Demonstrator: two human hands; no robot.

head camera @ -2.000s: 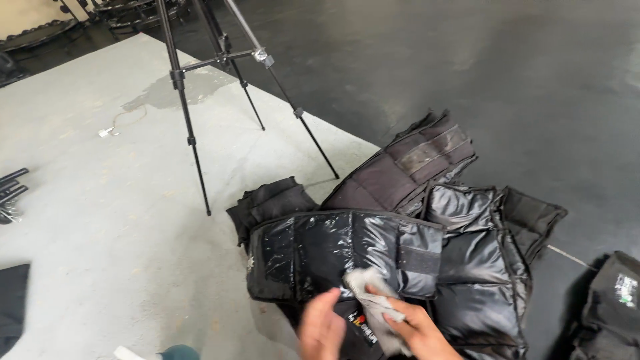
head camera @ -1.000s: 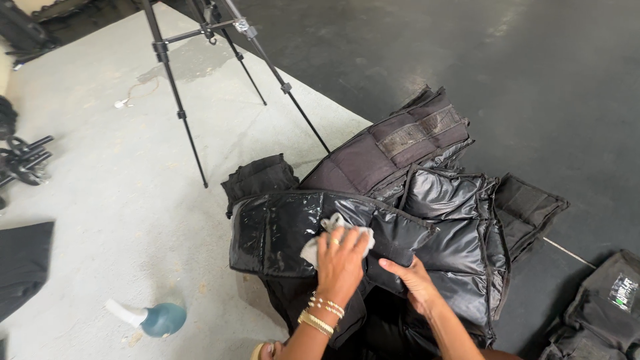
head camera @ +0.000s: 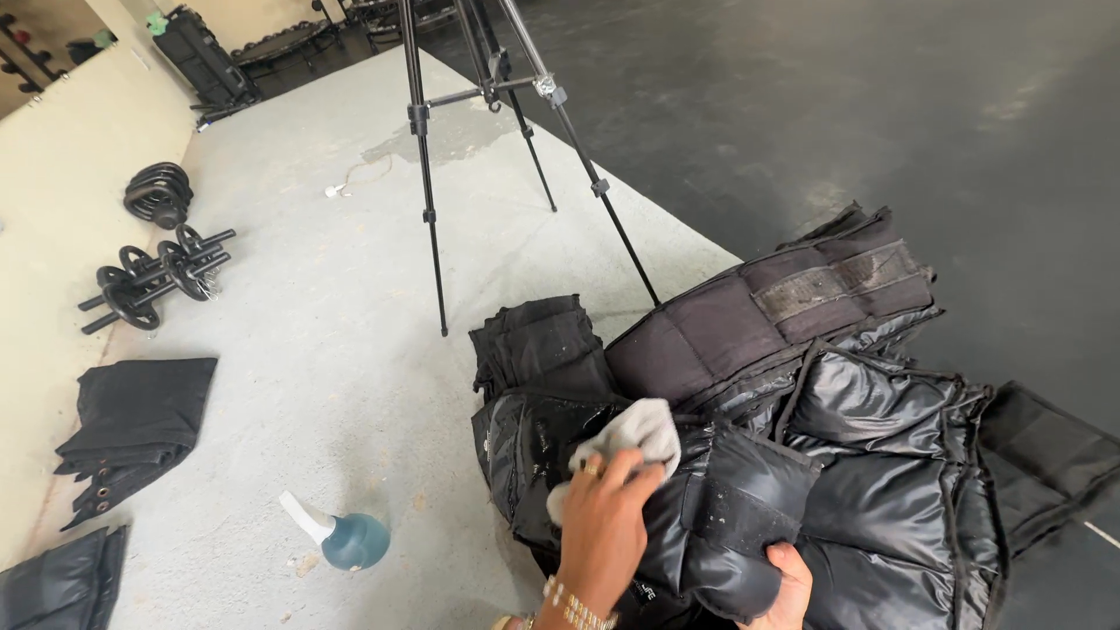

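My left hand [head camera: 608, 516], with bracelets at the wrist, presses a pale cloth [head camera: 643, 433] onto a black quilted padded wrap [head camera: 735, 499] with a shiny surface. Wet spots show on the wrap's left part. The wrap's lower right end is in the grip of my right hand [head camera: 787, 582], thumb on top; its other fingers are hidden underneath. More black padded wraps lie behind and to the right, one with a worn fastening strip [head camera: 801, 293]. A spray bottle [head camera: 354, 541] with teal liquid and a white top lies on the pale floor to the left.
A black tripod [head camera: 426, 175] stands behind the wraps. Weight bars with round collars [head camera: 157, 276] lie along the left wall. Folded black fabric [head camera: 144, 424] and a black padded piece [head camera: 66, 577] rest at the left. Dark flooring [head camera: 787, 114] spans the right.
The hands were apart from a firm hold two seconds ago; now the right one grips the wrap's end. The wrap, flatter before, is bent, and the cloth has moved over its surface.
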